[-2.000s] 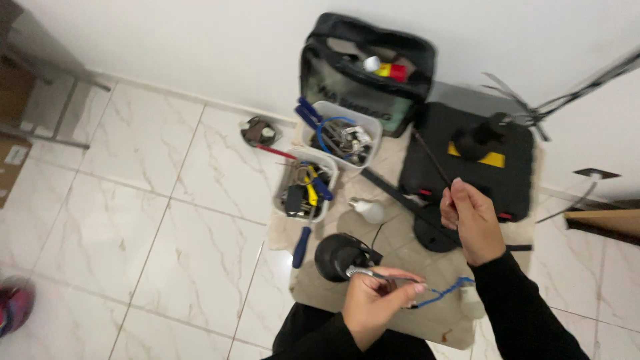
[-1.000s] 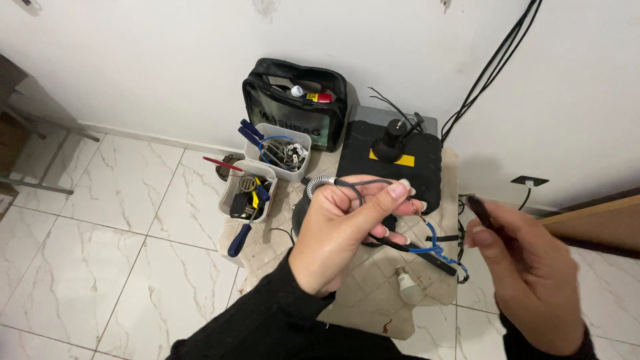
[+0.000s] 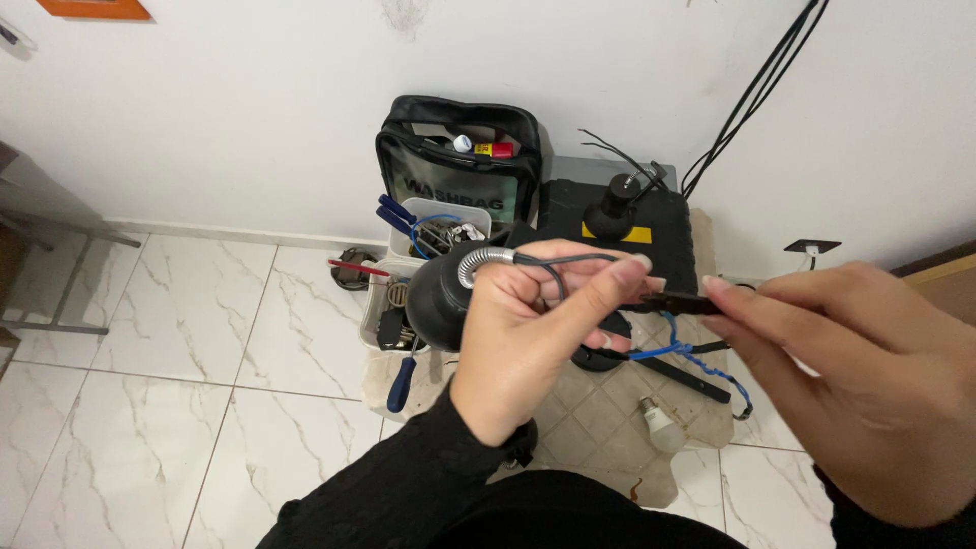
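My left hand (image 3: 534,328) holds thin black wires (image 3: 568,261) that come out of a silver flexible gooseneck (image 3: 482,261). That gooseneck joins a black lamp shade (image 3: 438,297) behind the hand. Between the fingertips of my right hand (image 3: 854,358) is a thin dark strip-like tool (image 3: 682,303), whose tip meets the wire end at my left fingers; its kind is unclear. Twisted blue wires (image 3: 709,367) hang just below, from near my left fingers. Under them a black bar (image 3: 682,379) and a white light bulb (image 3: 662,425) lie on the stool top.
Plastic tubs (image 3: 446,210) of tools and fittings stand at the stool's left edge, with a blue-handled screwdriver (image 3: 402,383) beside them. Behind are a black zip bag (image 3: 461,164) and a black case (image 3: 663,252) bearing another black lamp part (image 3: 615,210). Black cables (image 3: 751,99) run along the wall.
My right hand has brought the dark tool leftward to the wire end at my left fingers. Two seconds ago both hands were lower and farther apart. The view has shifted.
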